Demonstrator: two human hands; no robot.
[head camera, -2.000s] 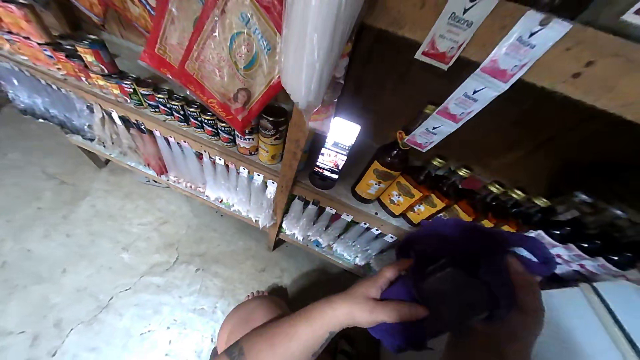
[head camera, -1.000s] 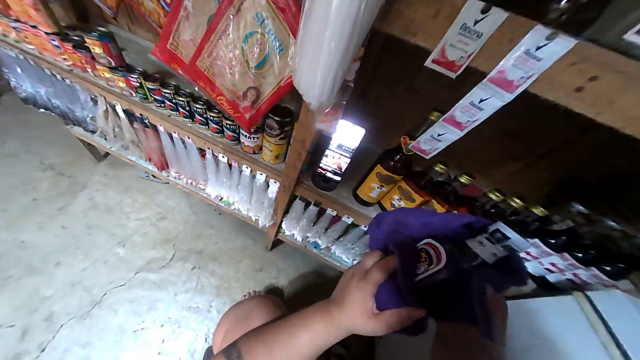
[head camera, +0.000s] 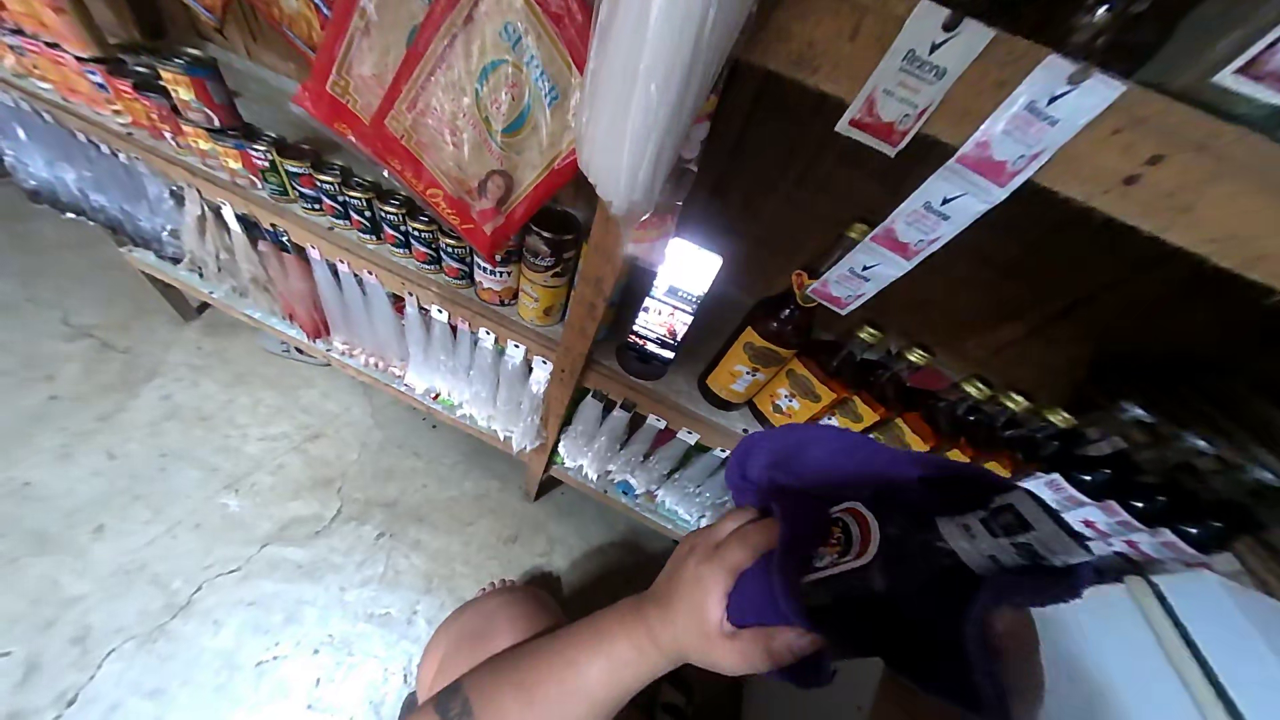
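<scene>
Low at right, a purple cloth is wrapped around a dark object bearing a round emblem and a pale label; its exact kind is unclear. My left hand grips the cloth's left edge, thumb below and fingers behind. My right hand is at the cloth's lower right, mostly hidden by cloth and shadow, so its grip does not show clearly. Beyond the cloth, dark bottles with yellow labels stand on a wooden shelf. A lit phone leans upright to their left.
Packets in plastic and white plastic bags hang from above. Sachet strips hang at right. Cans line the left shelf, with small bagged goods below. A white surface lies at lower right, concrete floor at left.
The purple cloth has been turned and spread; the emblem and pale label, not seen in the oldest frame, now show. My left hand stays on the cloth's left edge.
</scene>
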